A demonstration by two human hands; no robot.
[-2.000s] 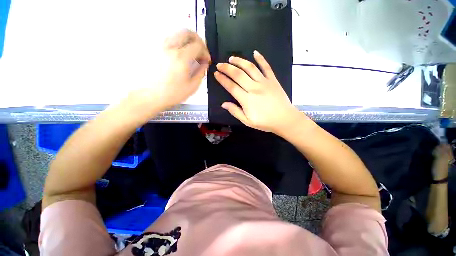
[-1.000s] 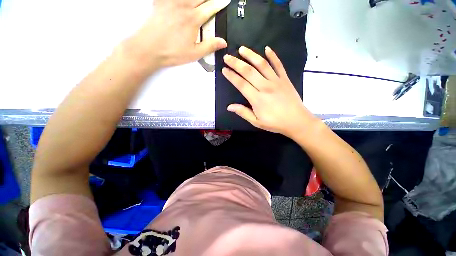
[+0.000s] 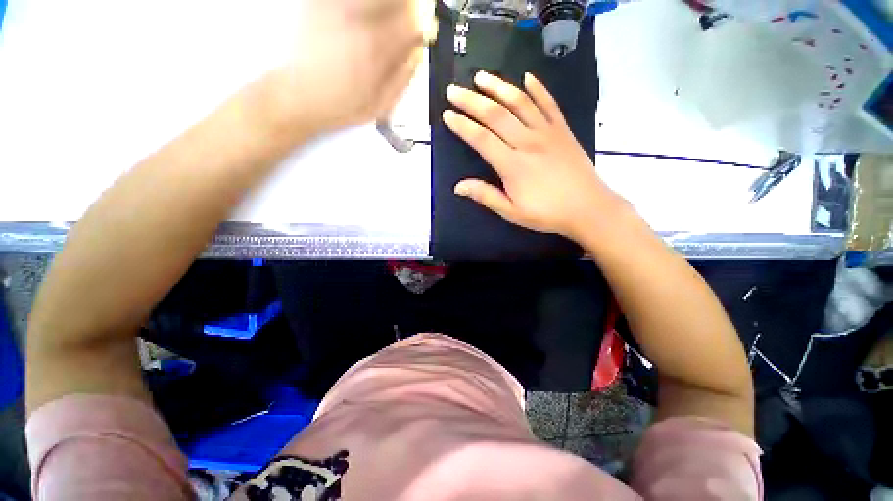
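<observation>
A black fabric panel (image 3: 509, 230) lies on the white table and hangs over its front edge. My right hand (image 3: 524, 157) rests flat on the panel, fingers apart, holding nothing. My left hand (image 3: 357, 59) is blurred and overexposed at the panel's left edge, near the top of the picture; whether it grips the fabric cannot be told. The silver presser foot (image 3: 460, 37) shows above the panel's upper left part. A grey curved guide (image 3: 397, 137) lies left of the panel, partly hidden by my left hand.
A pale grey round knob (image 3: 561, 37) stands above the panel's top right. Thread snips (image 3: 774, 176) lie at the table's right. Measuring tape (image 3: 323, 245) runs along the front edge. A blue bin (image 3: 245, 435) is below left. Part of another person's arm (image 3: 876, 357) shows at the far right.
The view has shifted, showing more of the machine at the top. My left hand has moved from low beside the panel to further up its left edge. My right hand stays flat on the panel.
</observation>
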